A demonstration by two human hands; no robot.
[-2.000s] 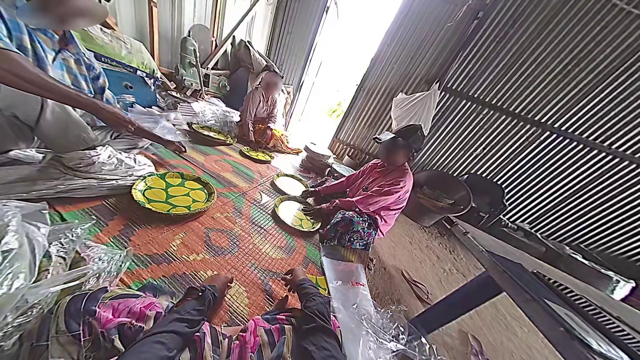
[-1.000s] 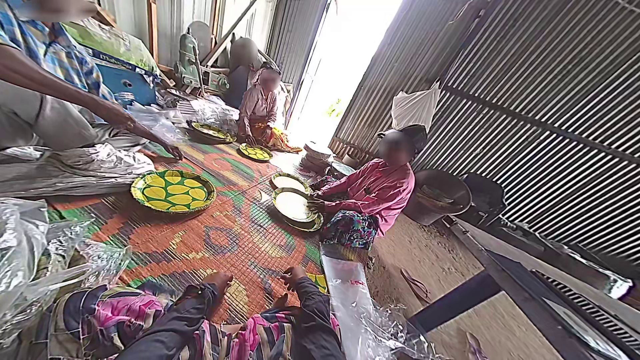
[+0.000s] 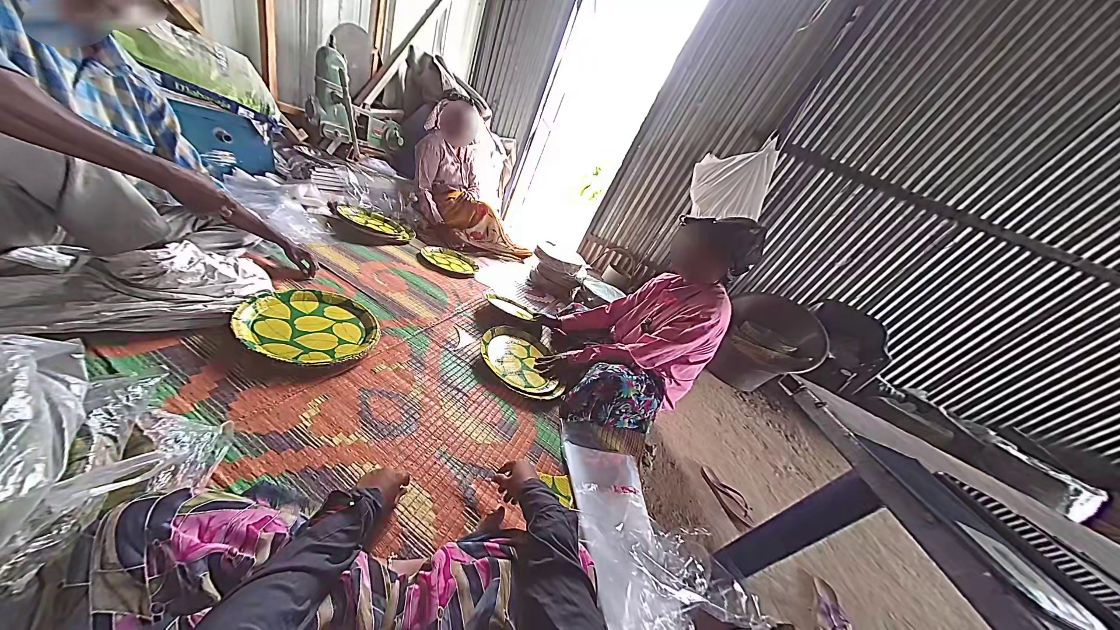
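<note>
My left hand [image 3: 383,481] hovers low over the patterned woven mat [image 3: 420,385], near my knee, and holds nothing that I can see. To its right is my right hand [image 3: 514,477], fingers slightly spread, beside the yellow and green edge of a plate [image 3: 557,488] that my sleeve partly covers. Beyond my hands lies a round green plate with yellow leaf shapes [image 3: 305,327]. A person in a pink shirt [image 3: 652,328] handles a similar round plate [image 3: 518,359] at the mat's right side.
Clear plastic bags [image 3: 39,437] are heaped at the left. A plastic sleeve [image 3: 608,499] lies right of my right arm. A person in a checked shirt [image 3: 131,105] reaches over the mat; another person [image 3: 455,175] sits far back. A metal-framed table [image 3: 910,499] stands at the right.
The person in pink has lowered the raised plate onto the stack and has a hand at the plate behind. The reaching person's hand has moved a little. My hands have stayed nearly in place.
</note>
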